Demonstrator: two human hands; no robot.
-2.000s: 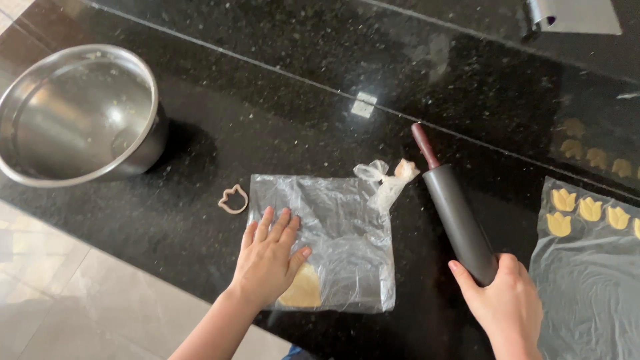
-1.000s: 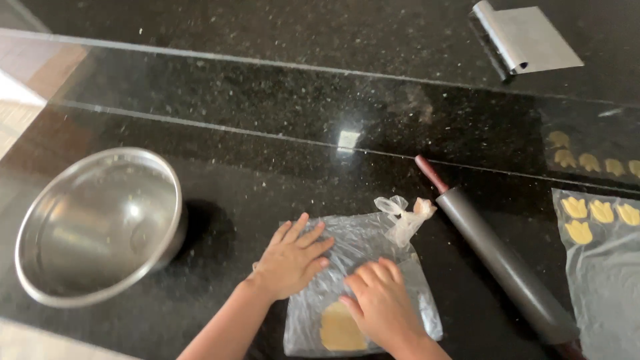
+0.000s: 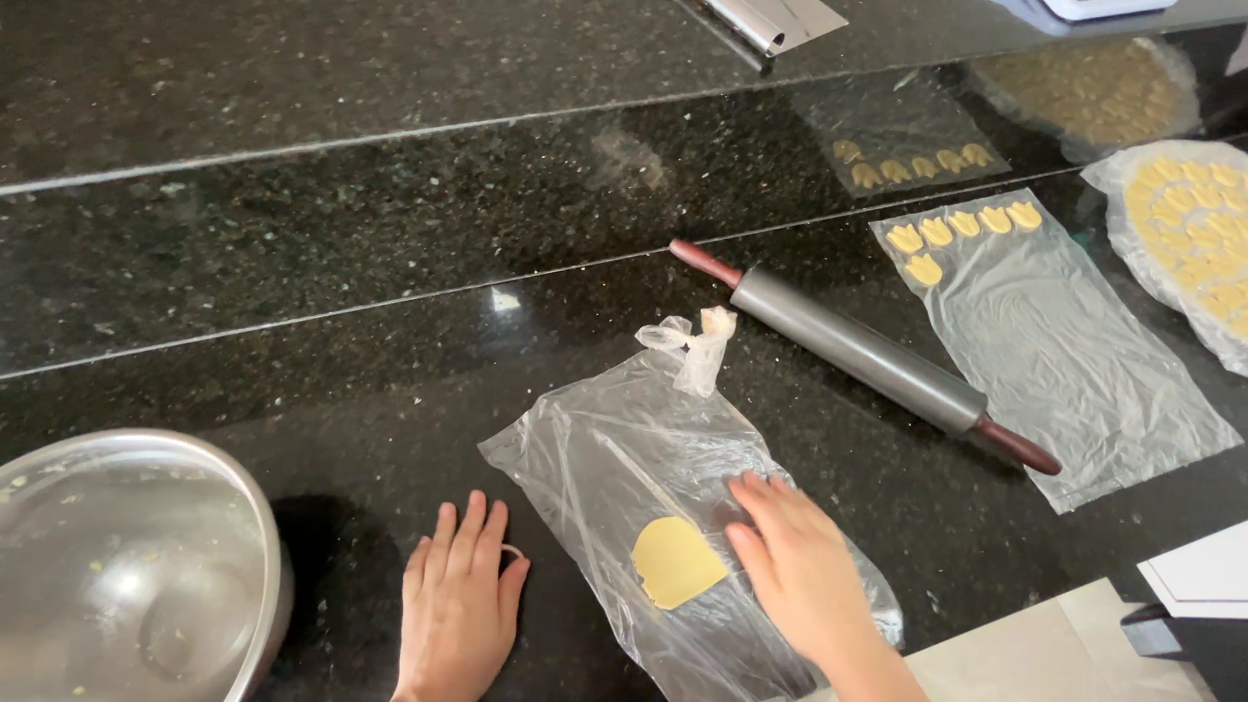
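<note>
A flat piece of yellow dough (image 3: 677, 563) lies in or under a clear plastic bag (image 3: 604, 458) on the black stone counter. My right hand (image 3: 795, 556) rests on the plastic just right of the dough, fingers spread a little. Left of the bag, my left hand (image 3: 463, 590) lies palm down over a cutter, of which only a thin edge (image 3: 512, 552) shows by the thumb; its grip is hidden. A knotted bit of plastic (image 3: 697, 351) sits at the bag's top corner. The rolling pin (image 3: 858, 351), grey with dark red handles, lies diagonally to the right.
A steel bowl (image 3: 255, 517) stands at the left. Several tulip-shaped dough pieces (image 3: 964, 224) lie on a plastic sheet (image 3: 1063, 341) at the right, beside a plastic-covered round (image 3: 1111, 185) with many more. A metal scraper (image 3: 770, 24) lies on the raised ledge.
My right hand let go of the rolling pin and came to the plastic bag. My left hand has moved off the bag to the cutter on its left. The view has shifted right.
</note>
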